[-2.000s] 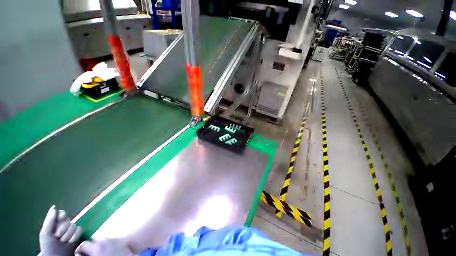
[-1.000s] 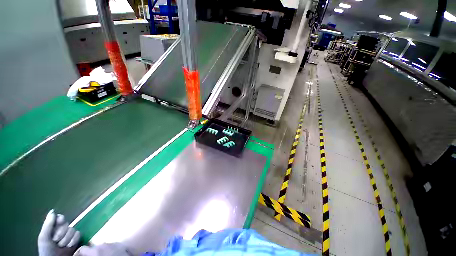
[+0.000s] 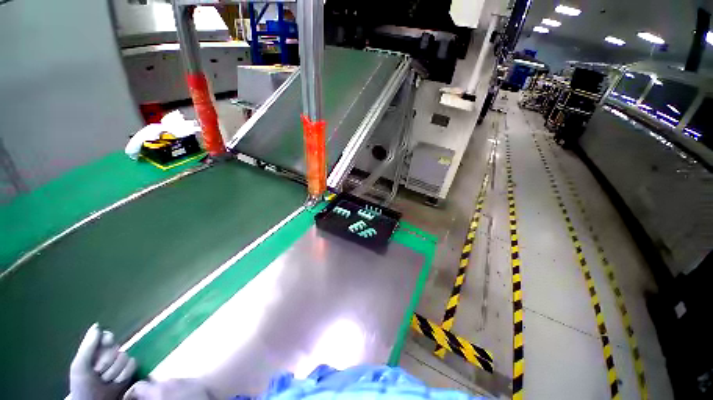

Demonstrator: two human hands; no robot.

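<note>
My left hand [image 3: 100,364], in a pale glove, is at the lower left over the edge of the green belt. Its fingers are curled and nothing shows in them. My right hand [image 3: 168,388], also gloved, is beside it at the bottom edge, mostly cut off, so its fingers and any hold are hidden. In front lies the shiny steel bench plate [image 3: 289,297] on a green mat. A black tray [image 3: 332,226] with several pale green E-shaped pieces [image 3: 363,229] sits at the plate's far right corner.
The dark green conveyor belt [image 3: 156,242] runs along the left. A sloped conveyor [image 3: 348,94] comes down behind two posts wrapped in orange-red [image 3: 314,156]. A black box [image 3: 168,148] with white cloth stands far left. A striped aisle [image 3: 516,289] is at right.
The view has tilted and shifted slightly, so the bench and posts sit a little lower and further right. The hands keep nearly the same pose. No object has visibly moved.
</note>
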